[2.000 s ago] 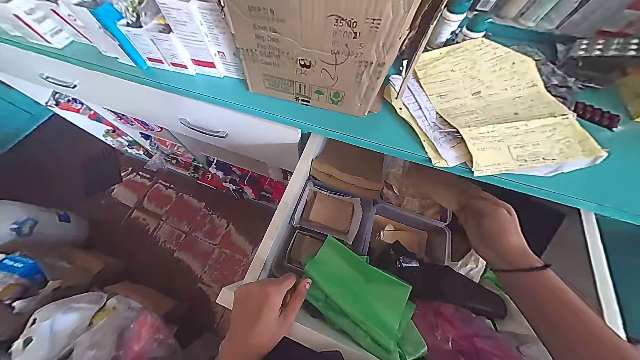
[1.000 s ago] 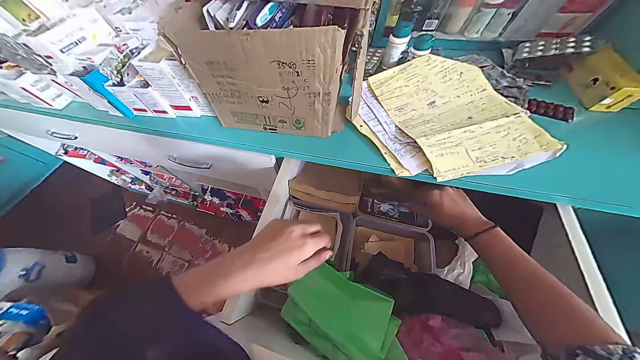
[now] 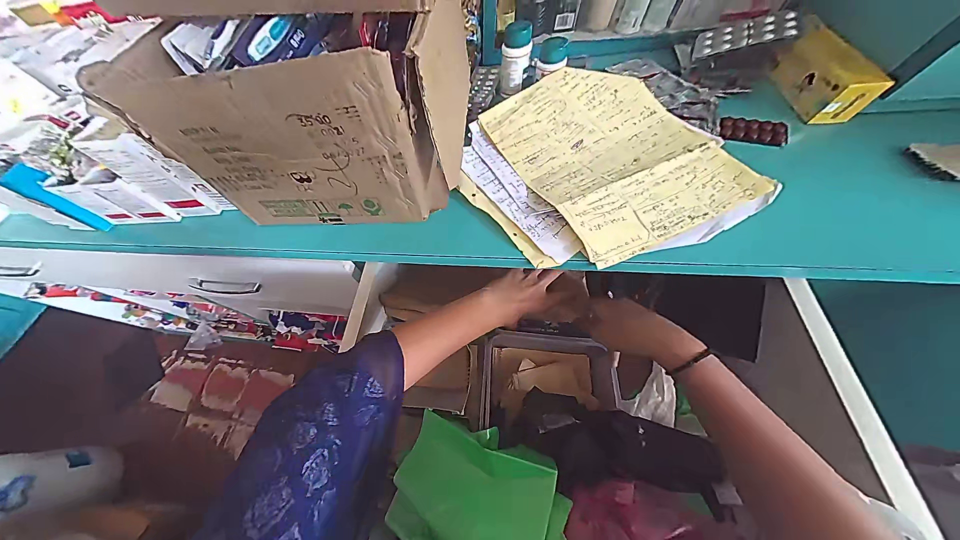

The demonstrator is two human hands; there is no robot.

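Observation:
Both my hands reach into the back of the pulled-out drawer, just under the counter's edge. My left hand (image 3: pixel 534 295) and my right hand (image 3: pixel 626 322) are close together above a grey plastic tray (image 3: pixel 541 343) with brown paper pieces in it. What the fingers touch is too dark to tell. Brown paper packets (image 3: pixel 427 289) lie at the drawer's back left. Nearer me are a green bag (image 3: pixel 476 480), a black bag (image 3: pixel 637 450) and a pink plastic bag (image 3: pixel 622 510). A white plastic bag (image 3: pixel 656 397) lies below my right wrist.
On the teal counter (image 3: pixel 825 210) stand a full cardboard box (image 3: pixel 300 150), handwritten yellow papers (image 3: pixel 600 157), capped bottles (image 3: pixel 515 60), blister packs (image 3: pixel 746 34) and a yellow carton (image 3: pixel 829 71). Closed white drawers (image 3: pixel 300 289) are at the left, and a white sack (image 3: pixel 60 480) is at the lower left.
My left hand has moved from beside the green bag to the drawer's back, near my right hand. The brown packet my right hand touched two seconds ago is no longer plain to see there.

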